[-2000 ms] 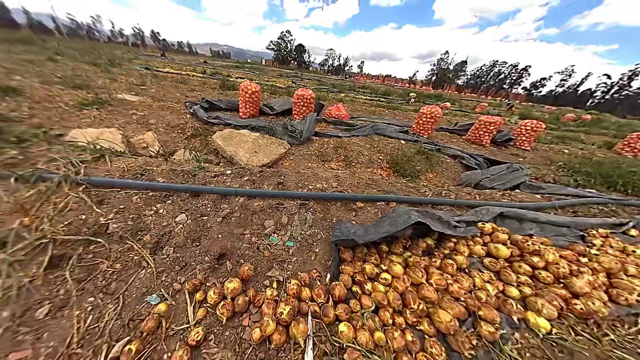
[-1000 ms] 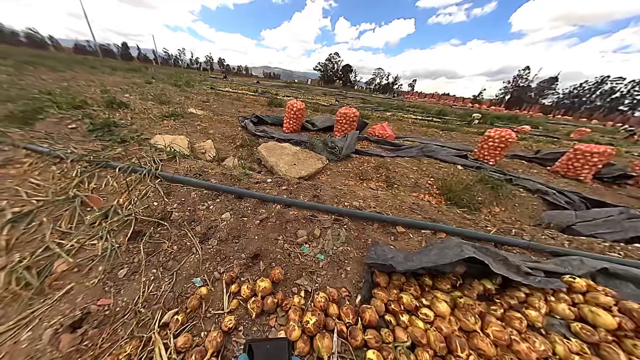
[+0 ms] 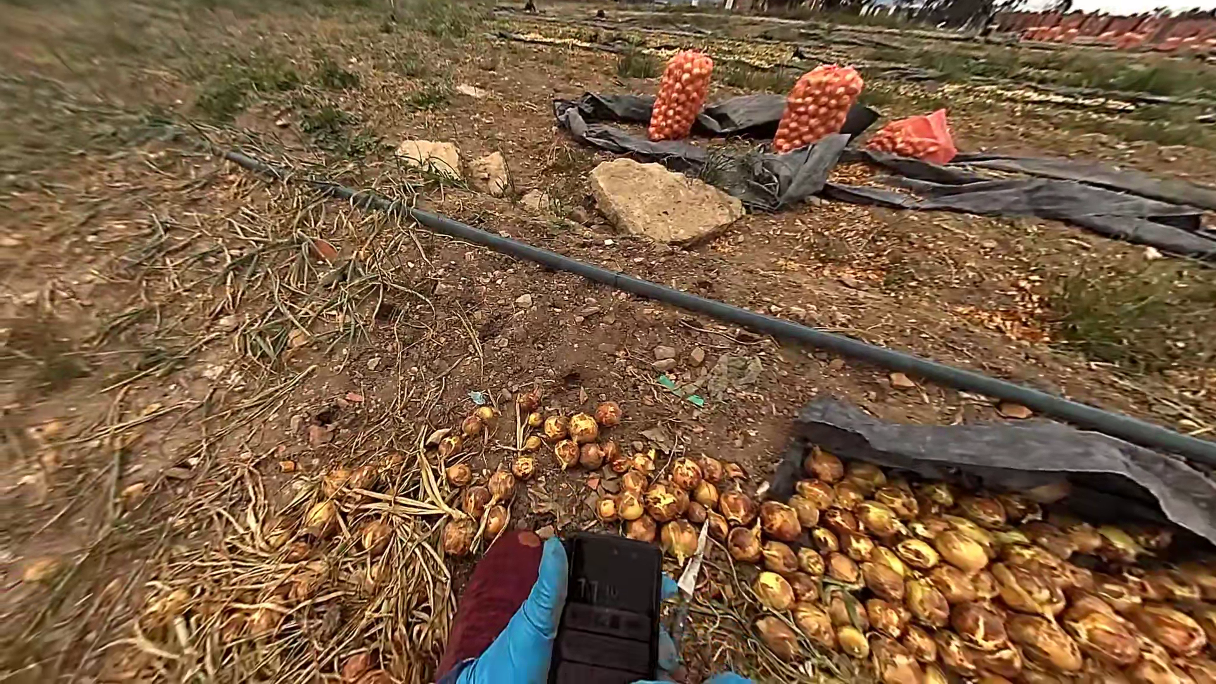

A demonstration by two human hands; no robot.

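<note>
My left hand [image 3: 527, 622], in a light blue glove, holds a black mobile phone [image 3: 608, 608] upright, thumb along its left edge. Blue-gloved fingers show at the phone's right edge. There a knife [image 3: 696, 565] with a pale, pointed blade sticks up; its handle and what holds it are hidden. A bit of blue glove at the bottom edge seems to be my right hand [image 3: 708, 678], mostly out of view; its grip is unclear. Loose onions [image 3: 665, 501] lie on the soil just beyond the phone, and a large heap of onions [image 3: 959, 589] is to the right.
Black plastic sheeting [image 3: 1007, 451] edges the heap. A dark hose or pipe [image 3: 760, 323] crosses the ground diagonally. Beyond it are a large stone [image 3: 665, 201], red mesh sacks of onions [image 3: 681, 95] and more black sheeting [image 3: 788, 176]. Dry onion tops [image 3: 380, 589] cover the near left.
The phone, only its top visible at the bottom edge one second ago, has come up into view with my gloved left hand. The view has tilted down and turned left.
</note>
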